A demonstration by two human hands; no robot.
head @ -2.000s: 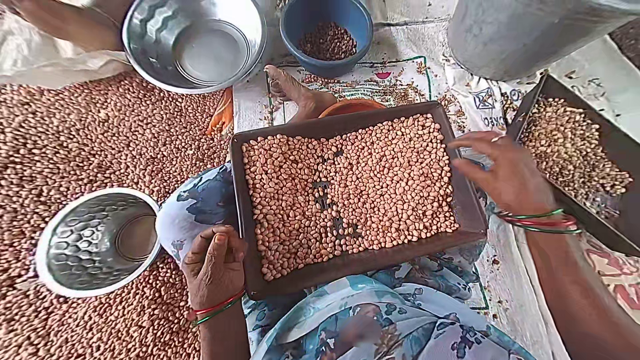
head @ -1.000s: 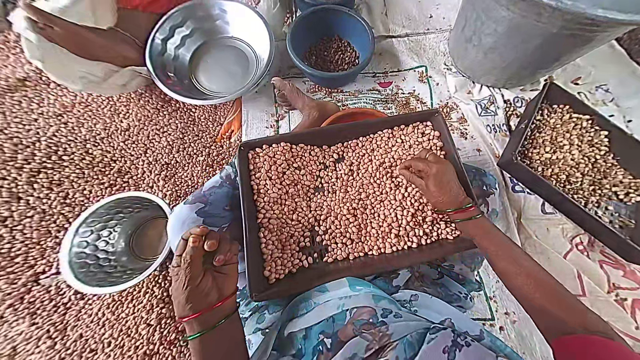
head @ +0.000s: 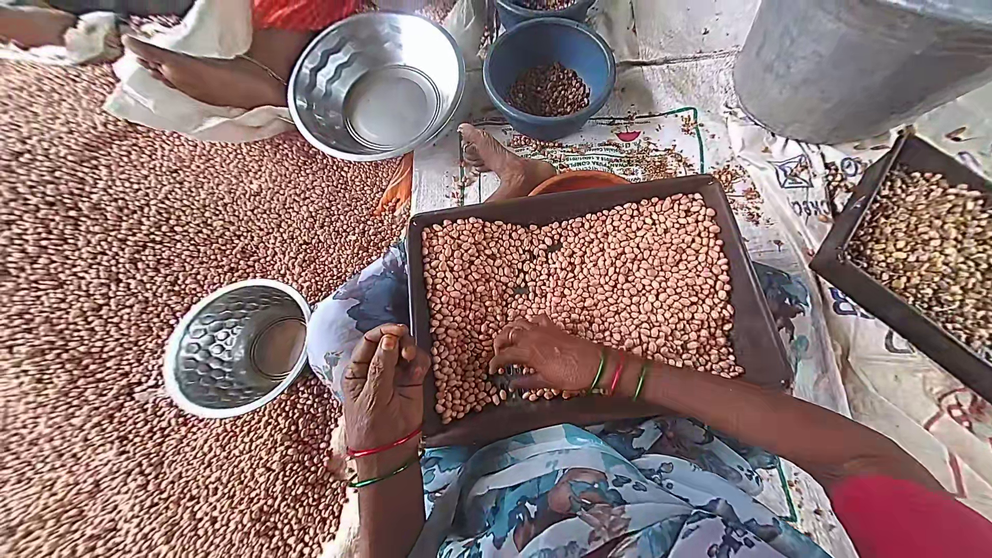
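A dark rectangular tray [head: 756,341] rests on my lap, with a layer of pinkish-brown shelled peanuts [head: 643,271] spread in it. My right hand [head: 546,356] reaches in from the right, its fingers bent down among the peanuts in the tray's lower middle; whether it grips any is hidden. At the tray's left edge, my left hand [head: 385,380] is palm up with fingers curled and the thumb against them; what may be inside cannot be seen. Dark gaps show between the peanuts near the middle.
Loose peanuts [head: 155,232] cover the floor at left, with a tilted steel bowl [head: 236,349] on them. Another steel bowl [head: 377,85], a blue bowl [head: 549,77] and a grey bucket [head: 852,70] stand beyond the tray. A second tray [head: 891,287] lies right. Another person's foot [head: 209,74] is upper left.
My right hand has moved from beyond the tray's right side, over its right part, to the lower middle among the peanuts. My left hand has stayed by the left edge.
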